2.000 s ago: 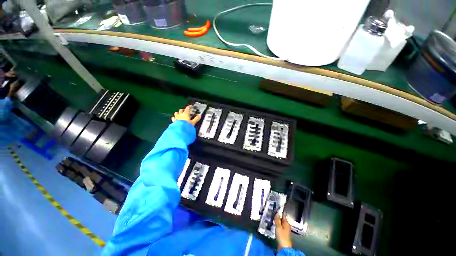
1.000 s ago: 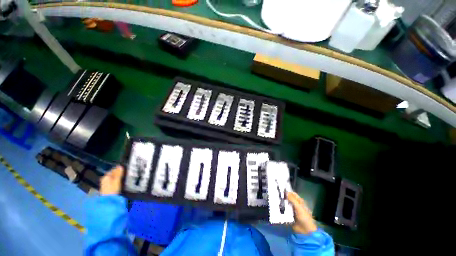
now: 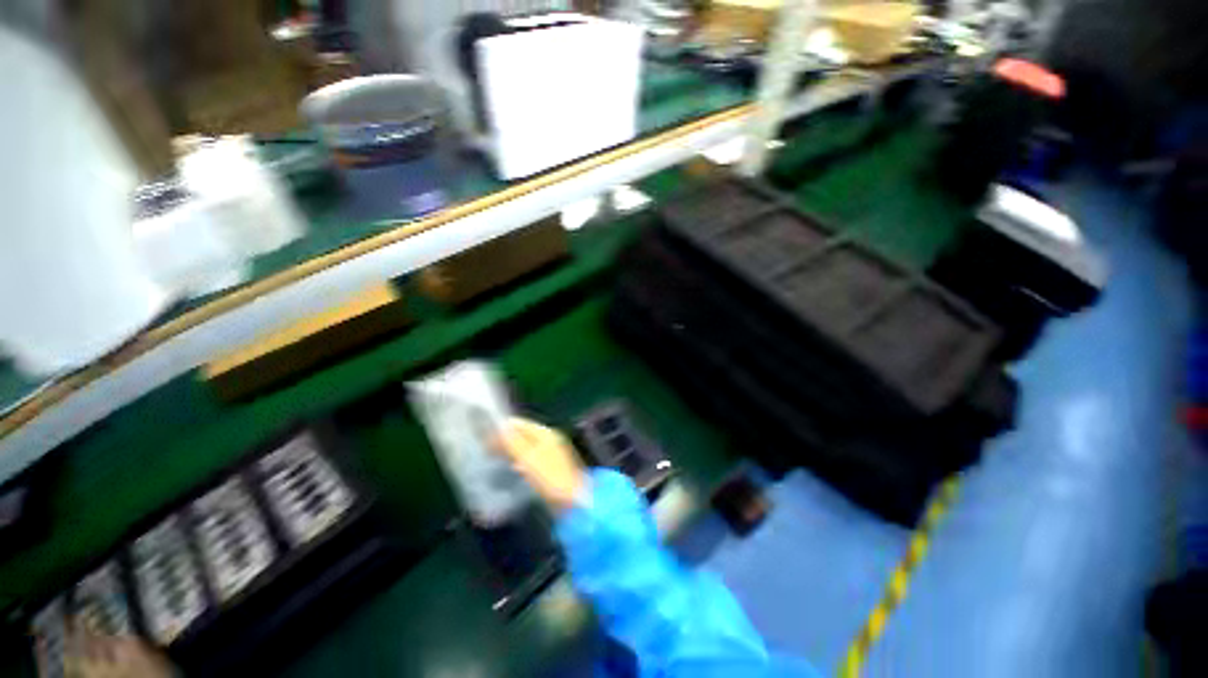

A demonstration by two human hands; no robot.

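My right hand (image 3: 541, 461), blurred, holds a silver-white palm-sized unit (image 3: 466, 431) above the green bench. A dark jig lies partly hidden below the unit, and another dark jig (image 3: 620, 444) with windows lies just right of my hand. My left hand (image 3: 117, 654) is at the bottom left, blurred and cut off by the edge, over the left end of a black foam tray (image 3: 351, 546). That tray holds several silver-white units (image 3: 229, 532) in its pockets. Whether my left hand grips anything cannot be told.
A tall pile of black trays (image 3: 848, 298) stands at right. Long brown boxes (image 3: 318, 347) lie under the pale-edged shelf (image 3: 305, 265), which carries a tub (image 3: 384, 146) and white items. A small black block (image 3: 741, 503) sits at the bench edge. Blue floor with yellow-black tape (image 3: 901, 583) shows beyond.
The view has swung right. The tray that both hands were at is out of the picture. My right hand has moved off with a unit; my left hand is now at the other tray.
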